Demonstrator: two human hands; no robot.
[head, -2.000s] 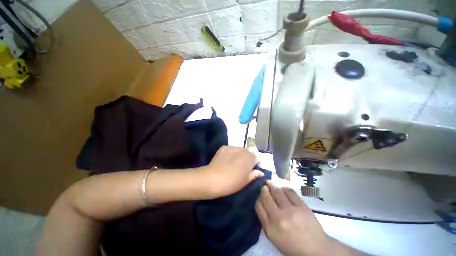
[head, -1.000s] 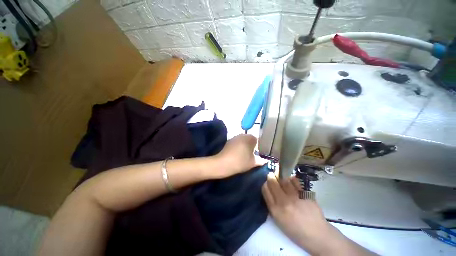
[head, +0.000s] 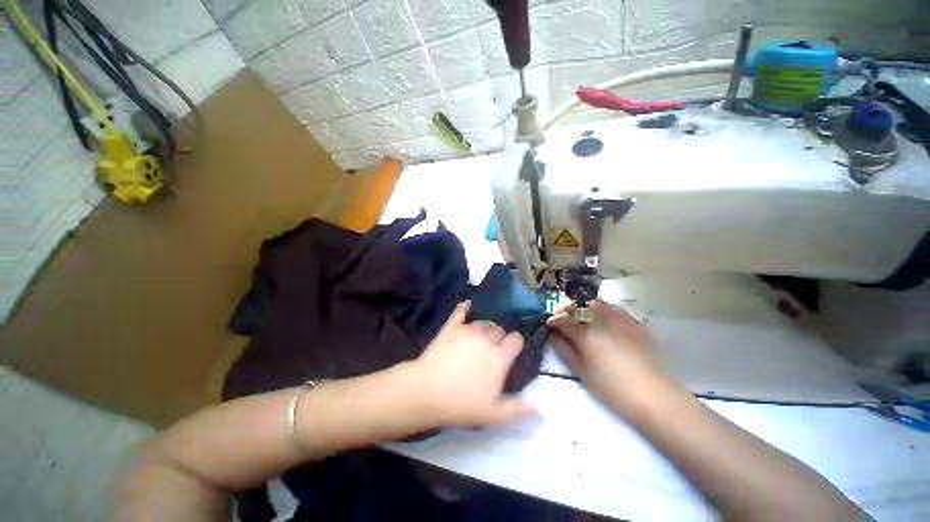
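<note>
A dark garment lies heaped left of the machine, with a maroon-brown part (head: 326, 296) and navy fabric (head: 500, 296) running under the needle area. Part of the dark cloth hangs below the table's front edge. My left hand (head: 474, 372), slightly blurred, lies on the navy cloth with its fingers spread. My right hand (head: 612, 347) has its fingertips at the cloth's edge, just in front of the presser foot (head: 552, 302). The exact grip is partly hidden. The off-white sewing machine head (head: 704, 194) stands at the right.
A brown cardboard guard (head: 204, 245) stands left, with a yellow plug (head: 131, 168) above it. A dark-handled screwdriver (head: 514, 36) stands on the machine. A blue-handled tool (head: 493, 225) is partly hidden behind the head. Blue-handled snips (head: 908, 410) lie at right.
The view has shifted, showing more of the machine's right side. My left hand has moved from beside the needle back onto the cloth, its fingers spreading. The navy cloth now reaches behind the needle area.
</note>
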